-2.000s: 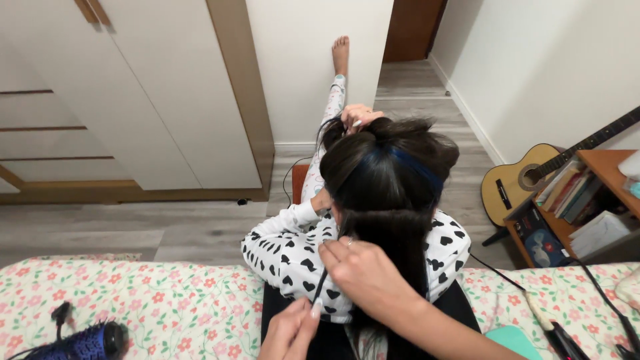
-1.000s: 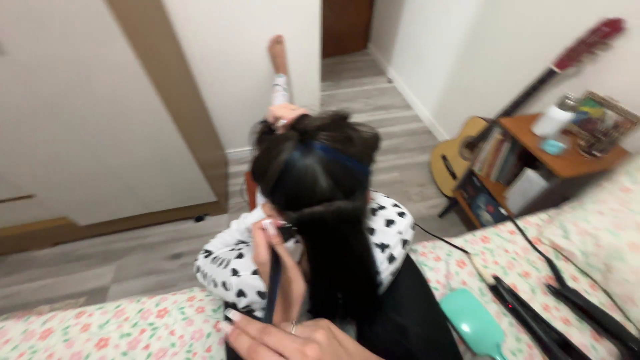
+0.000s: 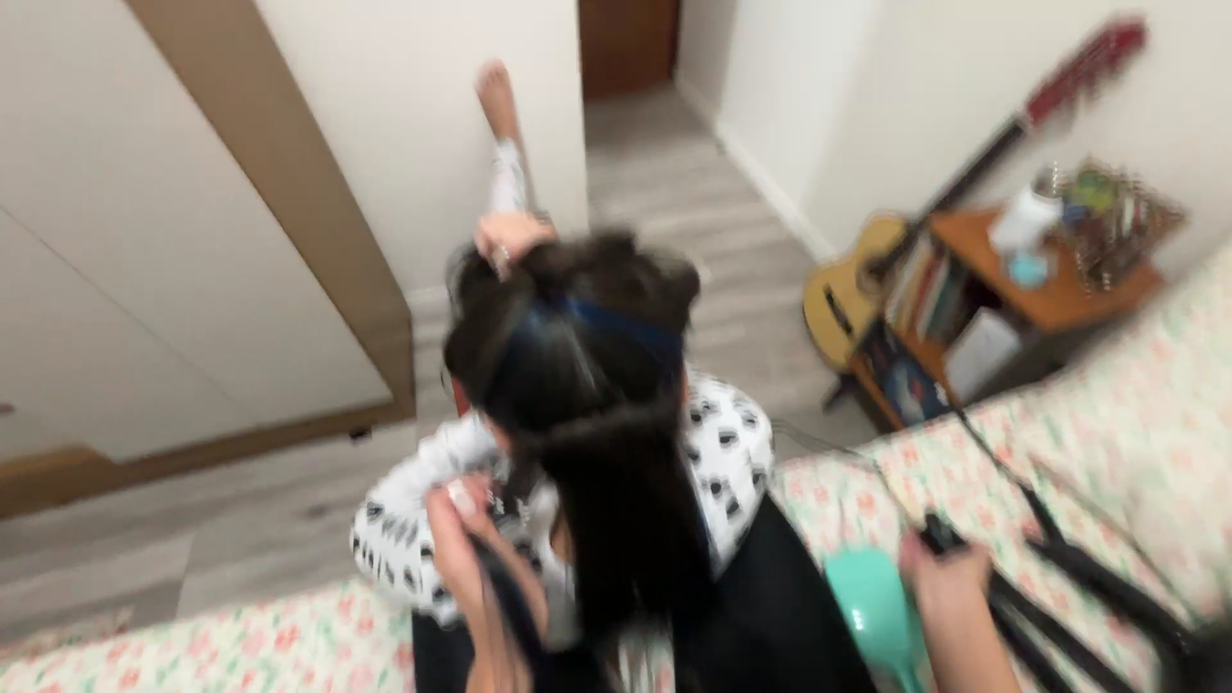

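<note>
A seated person with long dark hair (image 3: pixel 626 510), parted in sections with the top gathered up, has their back to me. My left hand (image 3: pixel 486 568) is closed on a thin strand of hair (image 3: pixel 510 602) at the left of the head. At the lower right, my right hand (image 3: pixel 948 568) is on the near end of a black hair straightener (image 3: pixel 1049 635) lying on the bed; blur hides the exact grip. A turquoise paddle hairbrush (image 3: pixel 871 606) lies just left of that hand. Another black corded styling tool (image 3: pixel 1107 582) rests farther right.
The bed's floral sheet (image 3: pixel 231 645) runs along the front and right. A wooden shelf (image 3: pixel 1049 289) with books and a white bottle (image 3: pixel 1028 217) stands at right, beside an acoustic guitar (image 3: pixel 847 289). A wardrobe (image 3: pixel 173 241) is at left. Cords (image 3: pixel 991 448) cross the bed.
My right hand has moved from the hair strand by my left hand to the straightener on the right. My left hand keeps the strand. The view has swung toward the right.
</note>
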